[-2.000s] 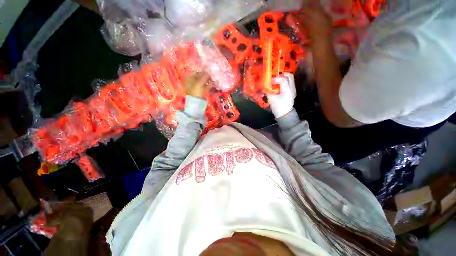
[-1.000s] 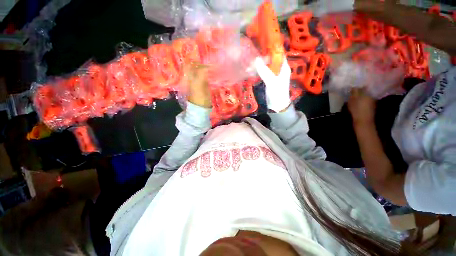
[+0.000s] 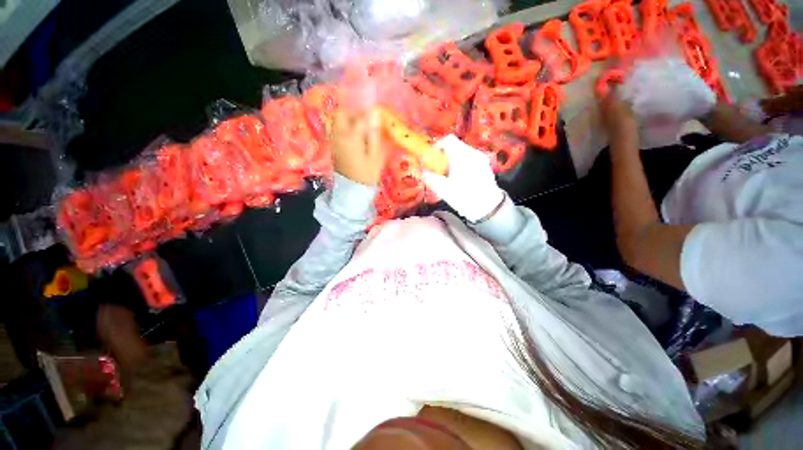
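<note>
My right hand (image 3: 469,178), in a white glove, holds an orange plastic part (image 3: 412,143), seen edge-on and tilted, in front of my body. My left hand (image 3: 357,149), bare and blurred, is at the part's far-left end with clear film around it. Whether its fingers grip the film or the part is hidden by blur. A long row of bagged parts (image 3: 189,180) overlaps to the left of my left hand. Bare orange parts (image 3: 508,114) lie to the right of and beyond my gloved hand. Clear plastic bags (image 3: 321,35) lie heaped at the far side.
A co-worker (image 3: 740,237) at the right handles a whitish bag near more orange parts on a pale board (image 3: 581,132). One bagged part (image 3: 155,283) lies apart near a yellow object (image 3: 66,281). Cardboard boxes (image 3: 722,362) stand low right. An open carton (image 3: 66,387) is low left.
The part in my gloved hand has gone from upright to tilted toward my left hand, and has come nearer my body. The co-worker's arms have shifted, showing more bare parts at the right.
</note>
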